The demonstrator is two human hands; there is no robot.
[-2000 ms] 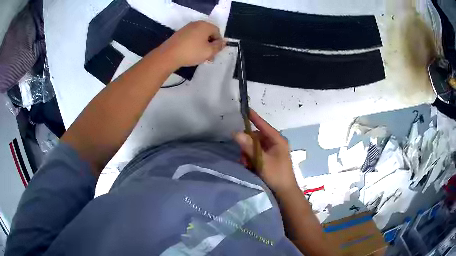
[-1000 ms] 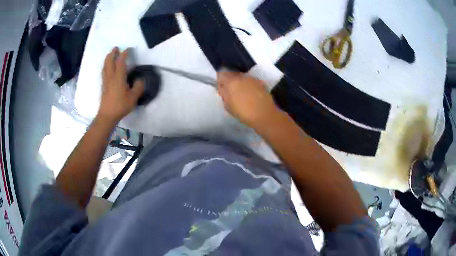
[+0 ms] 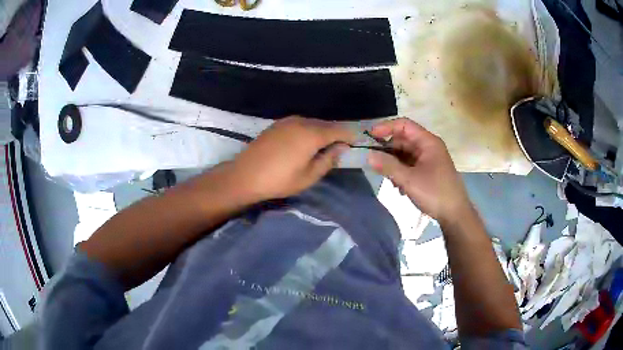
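Note:
A thin black tape [image 3: 227,132] runs from the black tape roll [image 3: 70,123] at the left of the table to my hands at the table's front edge. My left hand [image 3: 297,156] is closed on the tape. My right hand [image 3: 417,164] pinches the tape's end between thumb and fingers, a short gap to the right of my left hand. Two long black cloth panels lie just beyond my hands, the far one [image 3: 287,39] and the near one [image 3: 294,90], with a pale gap between them.
The steam iron [image 3: 546,140] with its orange-yellow handle rests at the right beside a brown scorch stain [image 3: 488,65]. Smaller black pieces [image 3: 113,51] lie at the upper left. Gold-yellow scissor handles [image 3: 239,3] show at the top edge. White scraps [image 3: 567,253] cover the floor at lower right.
My left hand has left the roll and moved right to hold the tape. Both hands are now close together in front of the panels. The view has shifted, and the scissors lie on the table.

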